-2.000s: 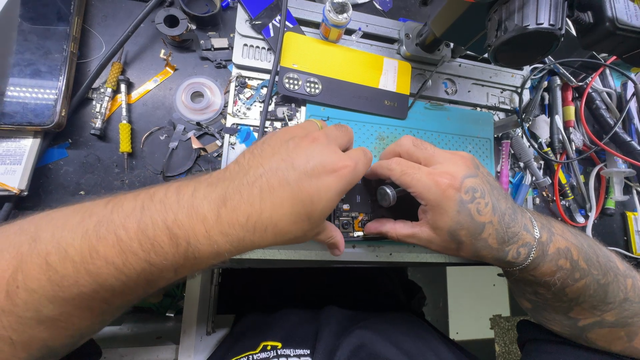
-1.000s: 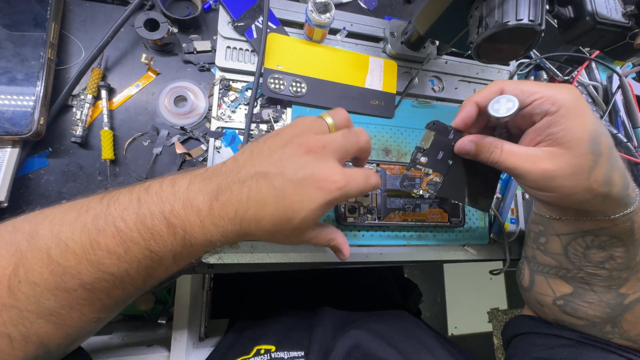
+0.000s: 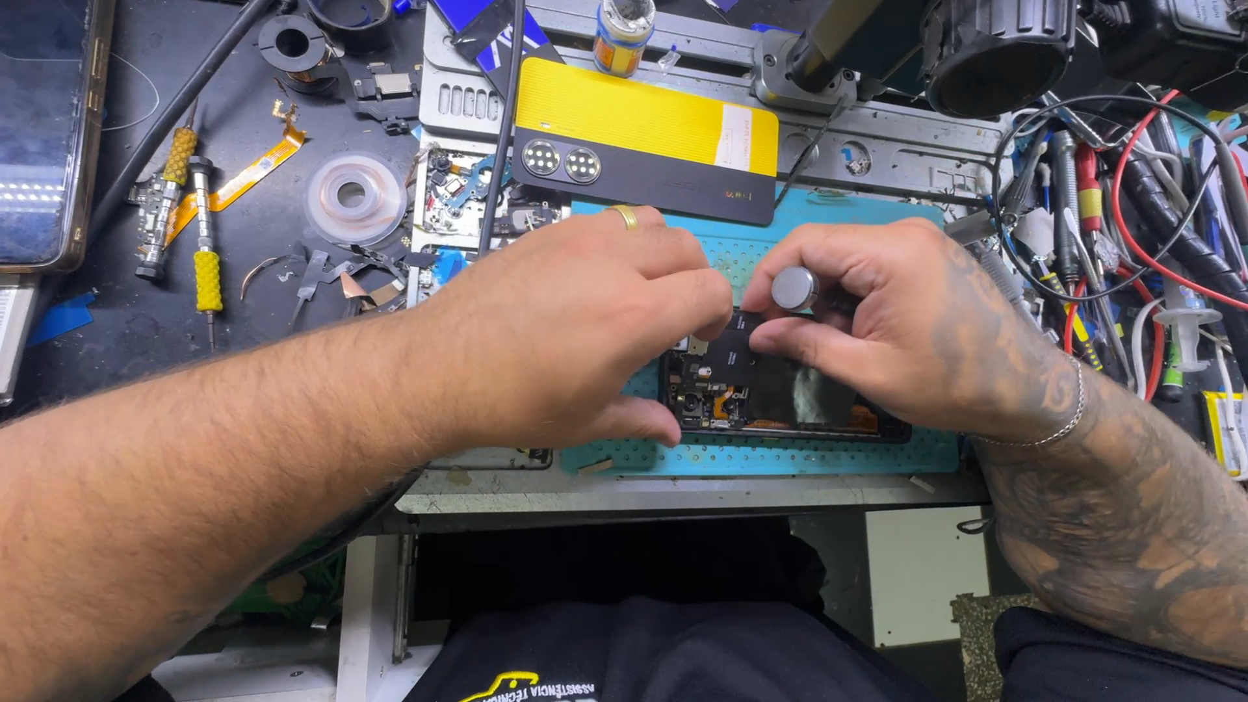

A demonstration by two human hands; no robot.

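An opened smartphone (image 3: 702, 409) lies on the perforated teal work mat (image 3: 819, 458), its small boards and flex parts showing at the left end. Over its upper left part sits a black inner cover with film (image 3: 733, 359), which my right hand (image 3: 868, 312) pinches between thumb and fingers at its upper edge. The same hand also holds a tool with a round metal end cap (image 3: 795, 289); its shaft is hidden. My left hand (image 3: 624, 322) is at the phone's left end, with thumb and fingers apart; its fingertips reach the cover's upper left, and whether they touch it cannot be told.
A yellow and black phone back cover (image 3: 648, 136) lies behind the mat, beside a small jar (image 3: 623, 37). Two yellow-handled tools (image 3: 207, 278) and a clear spool (image 3: 356, 198) are at left. Cables and probes (image 3: 1082, 214) crowd the right, under a black device.
A second ago my right hand held the black cover raised and tilted right of the phone; now it is down over the phone's interior. The left hand stays near the phone's left end.
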